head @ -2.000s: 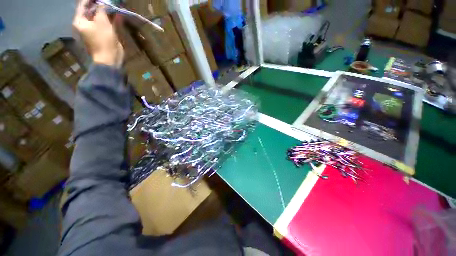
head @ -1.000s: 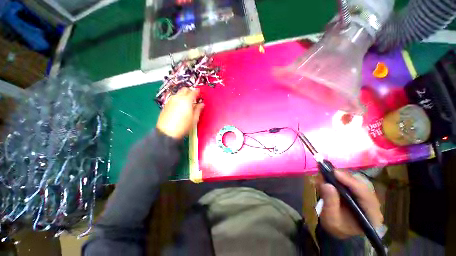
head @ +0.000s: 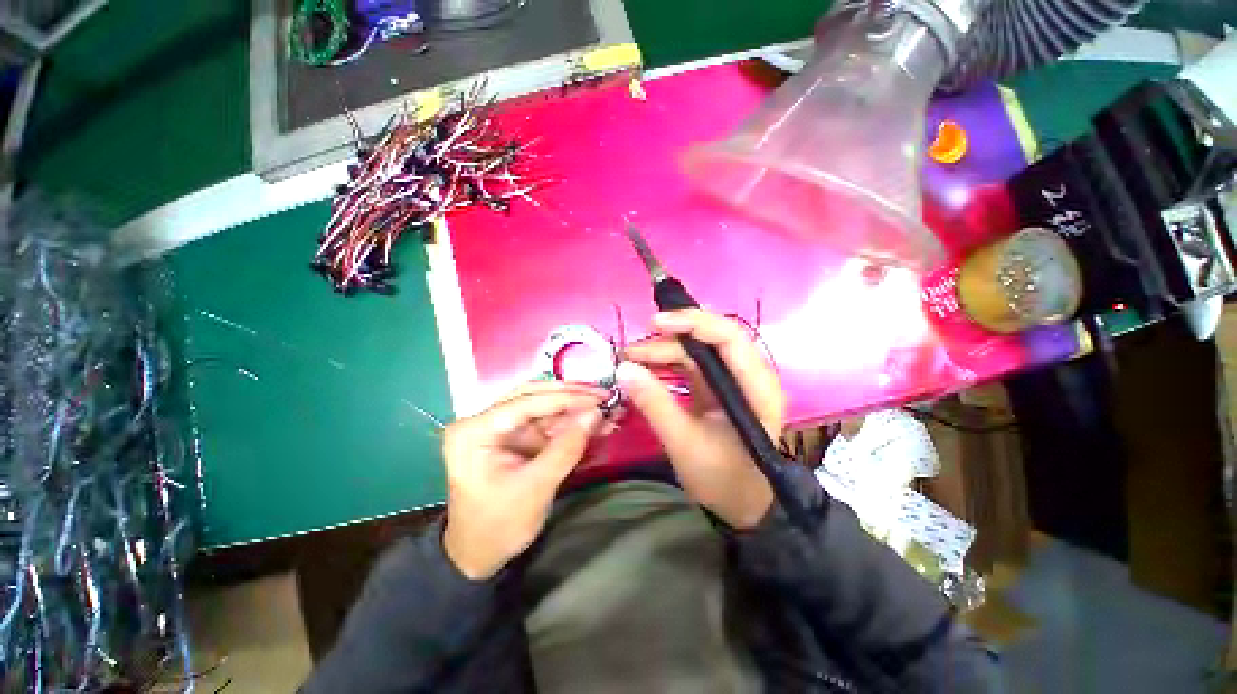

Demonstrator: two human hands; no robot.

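The ring circuit board [head: 581, 355] is over the pink sheet [head: 543, 258], close in front of me. My left hand [head: 522, 454] has its fingertips at the ring's lower edge, pinching a small dark part there. My right hand [head: 705, 414] holds the black soldering iron [head: 722, 384], its tip pointing up and away over the sheet. My right fingertips also touch thin wires beside the ring. What exactly each fingertip pinches is partly hidden. A dark wire loops out past my right hand.
A tangled pile of wired components [head: 414, 183] lies at the sheet's far left corner. Bagged harnesses [head: 88, 475] are at far left. The fume hood [head: 841, 149], tip cleaner [head: 1020, 281], black iron stand [head: 1133, 203] and orange bit [head: 948, 141] are at right. A framed tray [head: 269, 102] is behind.
My left hand has left the wire pile and come to the ring. My right hand has moved left to meet it, with the iron now tipped upward. The view has shifted.
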